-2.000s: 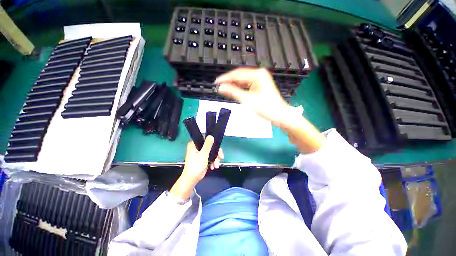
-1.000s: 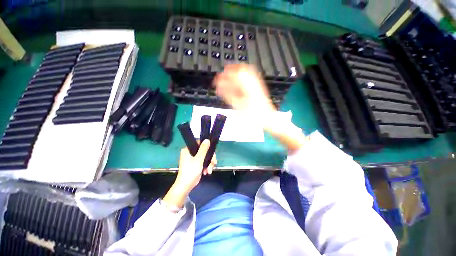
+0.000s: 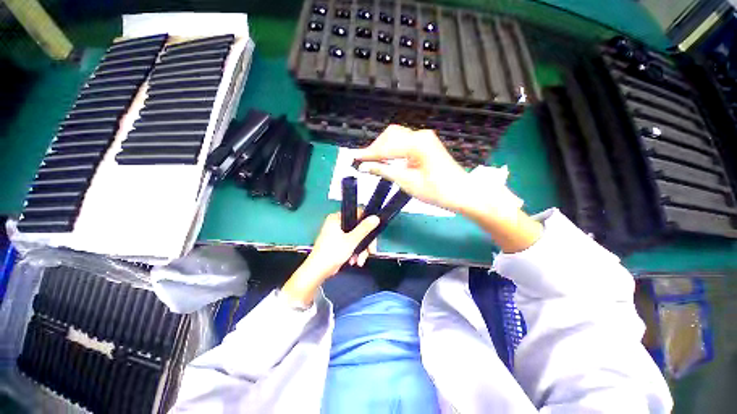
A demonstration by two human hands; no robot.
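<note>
My left hand (image 3: 339, 242) holds three black tubes (image 3: 349, 202), fanned out with their upper ends up, over the front of the bench. My right hand (image 3: 416, 166) is just above the tubes and pinches a small dark end piece (image 3: 357, 164) between thumb and fingertips, over the top of the leftmost tube. A gap shows between piece and tube. The white paper sheet (image 3: 343, 174) lies under both hands, partly hidden. The black pocket tray (image 3: 477, 61) at the back holds rows of glossy end pieces (image 3: 385, 37) in its left part.
A white carton (image 3: 137, 194) with two rows of tubes lies at left. A loose tube pile (image 3: 279, 162) is beside it. More black trays (image 3: 687, 174) are stacked at right. A lined crate (image 3: 97, 348) of tubes stands lower left, with a crumpled plastic liner (image 3: 202, 279).
My right hand has come back from the pocket tray to the tubes with an end piece. One end piece has gone from the tray's back row. The camera view has shifted.
</note>
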